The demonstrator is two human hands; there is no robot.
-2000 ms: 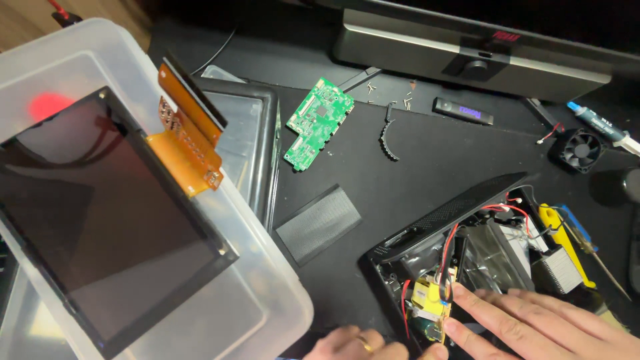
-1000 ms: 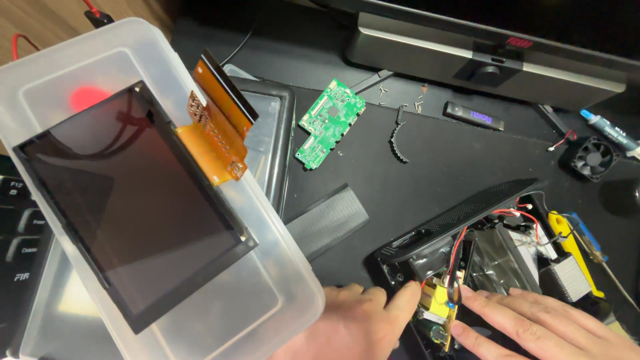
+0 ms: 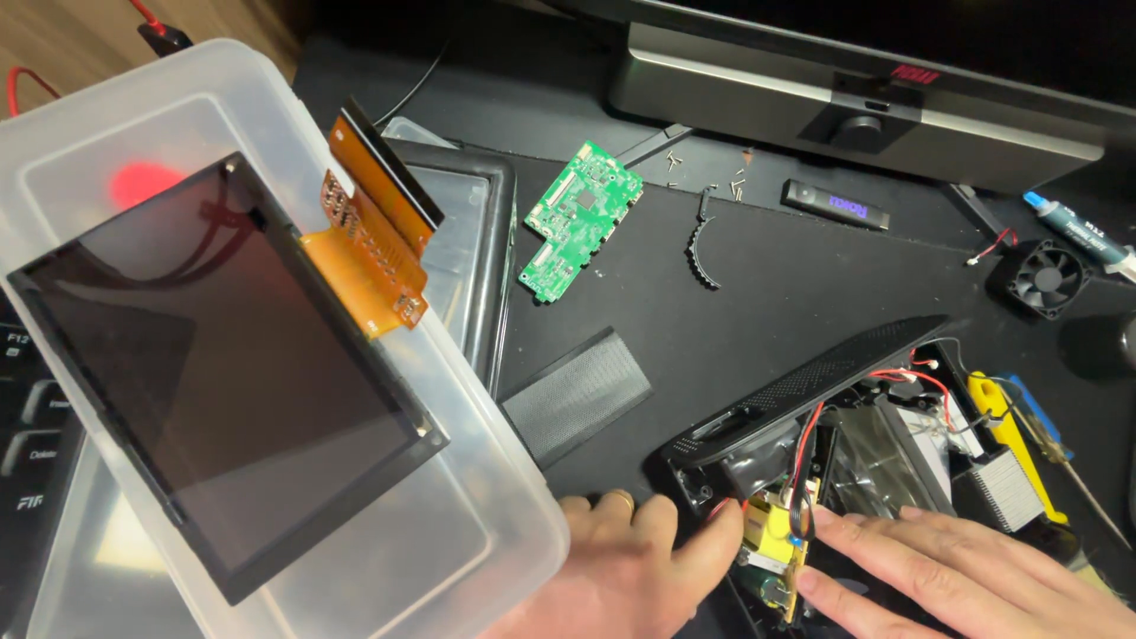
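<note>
At the lower right lies an opened black device housing [image 3: 812, 373] with wires, a heatsink [image 3: 1007, 488] and a small power circuit board [image 3: 797, 581] with a yellow transformer [image 3: 770, 528]. My left hand [image 3: 621, 559], a ring on one finger, rests with its thumb at the board's left side and its other fingers curled. The fingers of my right hand [image 3: 941, 568] are spread, two fingertips touching the board's right edge. Red and black wires [image 3: 806, 453] run down to the board. Whether either hand grips the board cannot be told.
An LCD panel [image 3: 240, 373] with an orange flex cable [image 3: 364, 257] lies on a translucent plastic box [image 3: 461, 541] at left. Beyond are a green circuit board [image 3: 581, 217], mesh strip [image 3: 581, 395], screws [image 3: 737, 186], streaming stick [image 3: 834, 206], fan [image 3: 1043, 277], yellow-handled tool [image 3: 1016, 444] and monitor [image 3: 852, 98].
My left hand has moved up along the left side of the power board since two seconds ago. My right hand stays at the board's right edge. The view has shifted slightly.
</note>
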